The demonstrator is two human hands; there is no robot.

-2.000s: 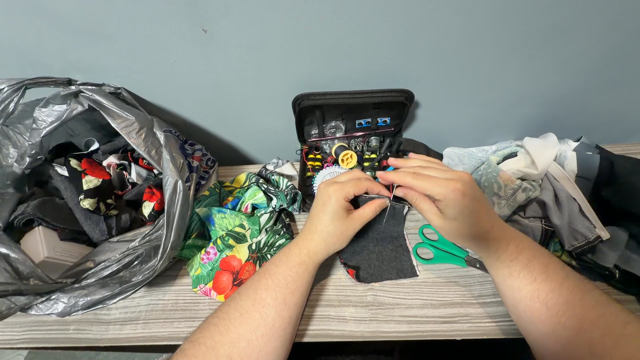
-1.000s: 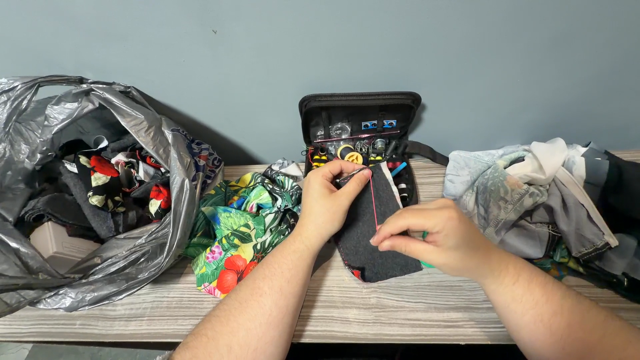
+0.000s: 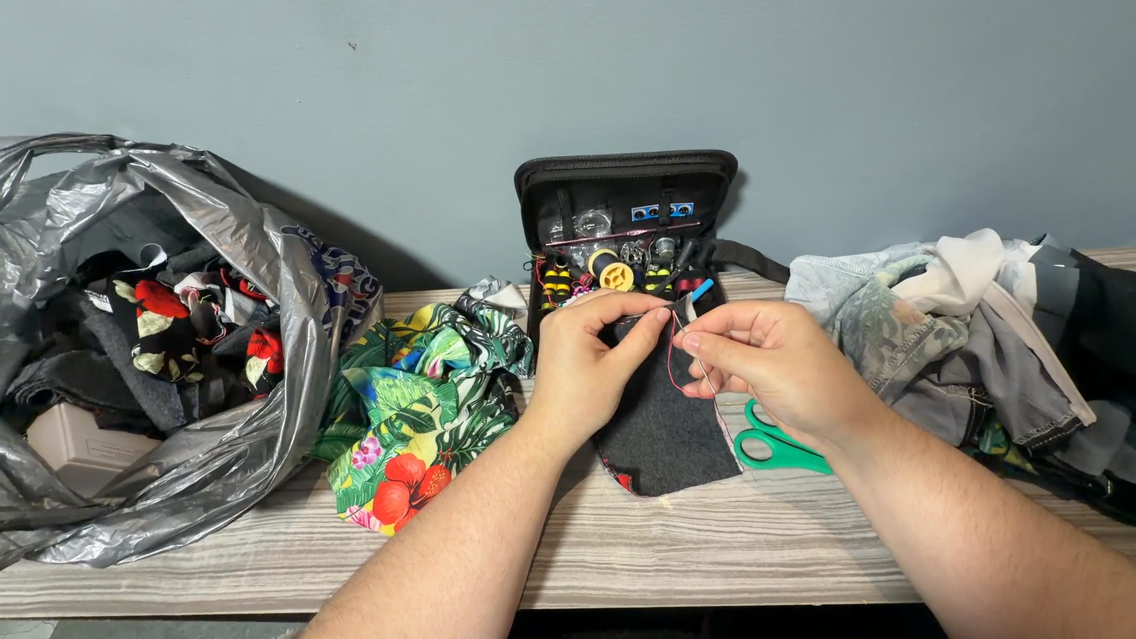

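Note:
My left hand (image 3: 596, 359) pinches the top edge of a dark grey fabric piece (image 3: 674, 444), which hangs down over the wooden surface. Close beside it, my right hand (image 3: 754, 359) holds a sewing needle (image 3: 703, 366) between thumb and fingers. A loop of pink-red thread (image 3: 672, 355) runs from the fabric's top edge toward the needle. Behind both hands stands an unzipped black sewing kit (image 3: 626, 164) with thread spools, including a yellow one (image 3: 614, 272). Green-handled scissors (image 3: 781, 451) lie to the right of the fabric, their blades hidden under my right hand and forearm.
A grey plastic bag (image 3: 293, 435) full of fabric scraps stands at the left. Tropical-print cloth (image 3: 408, 426) lies between bag and kit. Grey and pale garments (image 3: 941, 328) are heaped at the right. A blue-grey wall (image 3: 426, 106) rises behind the wood-grain table (image 3: 710, 559).
My right hand has moved up from lower on the fabric, where it held the thread drawn taut, to beside my left hand. The thread now hangs slack, and the scissors' handles show again.

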